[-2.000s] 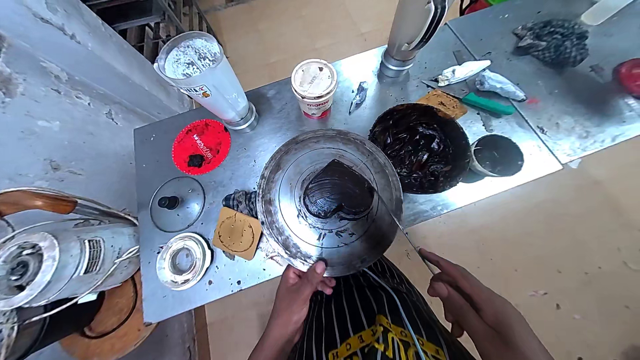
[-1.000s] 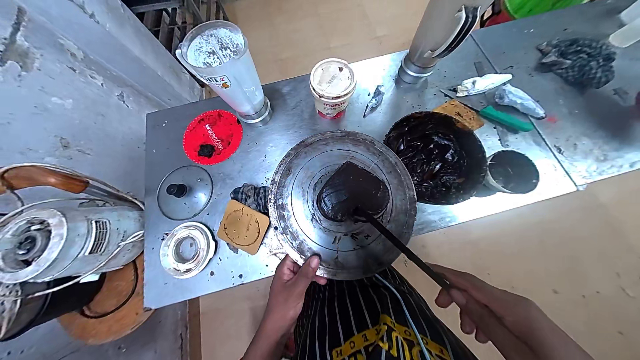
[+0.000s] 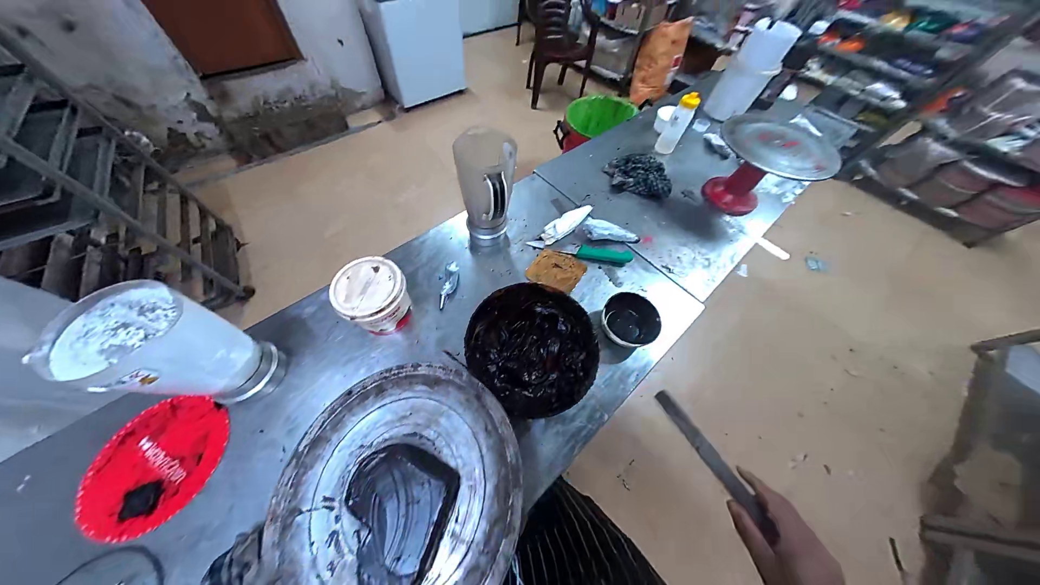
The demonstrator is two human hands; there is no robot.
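Note:
My right hand (image 3: 784, 528) grips a long dark-smeared spatula (image 3: 707, 455) at the lower right, held off the table over the floor. My left hand is out of view. On a round metal turntable (image 3: 317, 455) at the bottom centre lies a heart-shaped cake (image 3: 402, 512) with a glossy dark coating; its lower end is cut off by the frame. Right behind the turntable stands a bowl (image 3: 532, 349) of thick dark chocolate-like mixture. A small dark-lined cup (image 3: 631, 319) is at the bowl's right.
On the metal table (image 3: 301, 341) stand a blender jug of white powder (image 3: 162, 341), a lidded tub (image 3: 370, 292), an upright blender jar (image 3: 486, 183) and a green-handled knife (image 3: 603, 254). A red lid (image 3: 154, 467) lies left. Farther right is a red-footed cake stand (image 3: 735, 183).
The spatula has come off the cake and moved right, clear of the turntable. My left hand, earlier at the turntable's near edge, is out of view. The view has swung up and right.

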